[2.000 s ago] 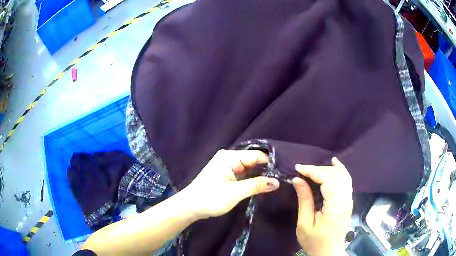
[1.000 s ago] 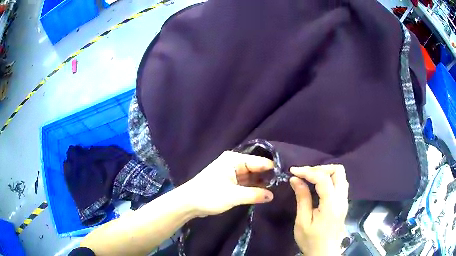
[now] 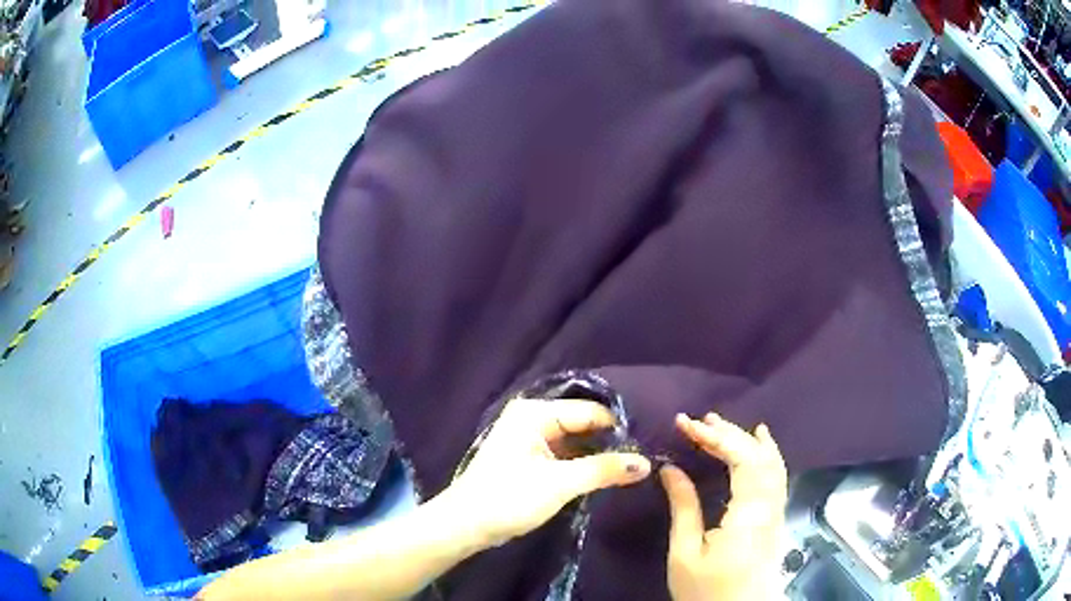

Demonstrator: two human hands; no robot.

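A large dark plum jacket (image 3: 611, 223) fills the middle of the head view, with grey plaid strips along its left and right edges. My left hand (image 3: 534, 470) pinches a small plaid-trimmed seam edge (image 3: 617, 423) between thumb and fingers; the edge curves into a loop over the fingers. My right hand (image 3: 728, 505) is just to the right, thumb and forefinger a little apart at the end of this edge. Whether its fingertips still touch the cloth is unclear. The lower part of the jacket hangs below the hands.
A blue bin (image 3: 123, 429) on the floor at left holds a plum and plaid garment (image 3: 223, 470). Another blue bin (image 3: 153, 76) stands at upper left. A white machine (image 3: 1010, 470) is at lower right. Red (image 3: 965, 167) and blue (image 3: 1034, 235) containers are at right.
Both hands and the pinched edge sit slightly lower in view. My right thumb and forefinger have opened a little. The view has shifted, showing more floor at the top.
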